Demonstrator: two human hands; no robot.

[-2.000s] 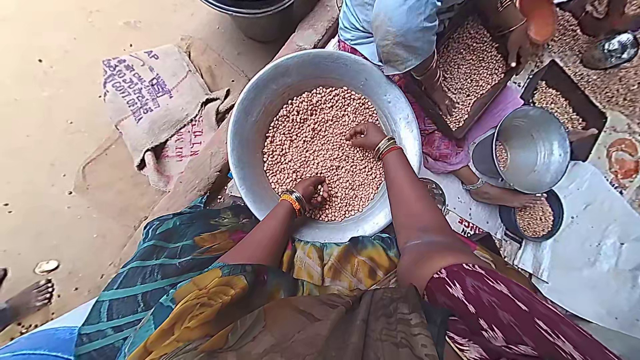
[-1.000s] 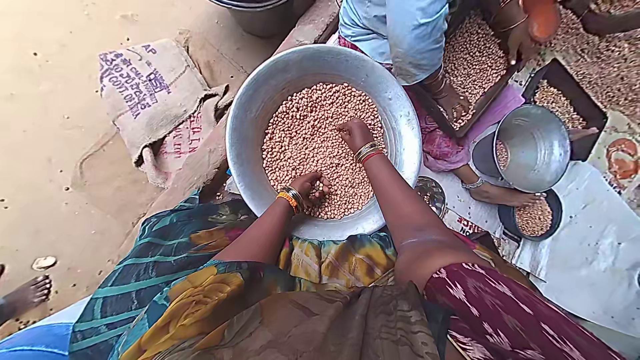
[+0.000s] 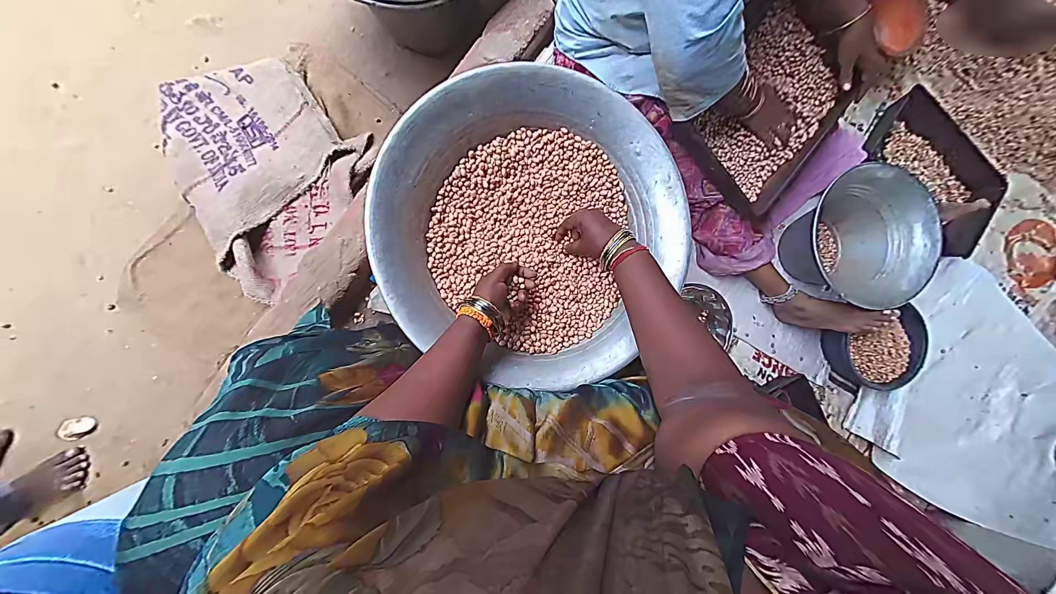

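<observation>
A wide aluminium basin (image 3: 404, 165) rests against the patterned cloth over my lap, holding a broad heap of shelled peanuts (image 3: 520, 190). Over the near part of the heap, my left hand (image 3: 505, 293) has its fingers curled around a few peanuts. To its right and a little farther off, my right hand (image 3: 587, 233) is bent down at the surface of the heap, its fingertips drawn together. Whether anything lies between those fingertips is too small to tell. Bangles circle both wrists.
Right of the basin, a co-worker's hand (image 3: 771, 120) lies in a dark tray (image 3: 767, 198) of peanuts. Nearby are a metal bucket (image 3: 895, 223) tipped on its side, a dark bowl (image 3: 917, 346) of peanuts and another tray (image 3: 990, 165). A jute sack (image 3: 247, 157) lies at left.
My right hand was at the upper right of the heap and is now lower, closer to the basin's near side. My left hand stays over the near part of the heap.
</observation>
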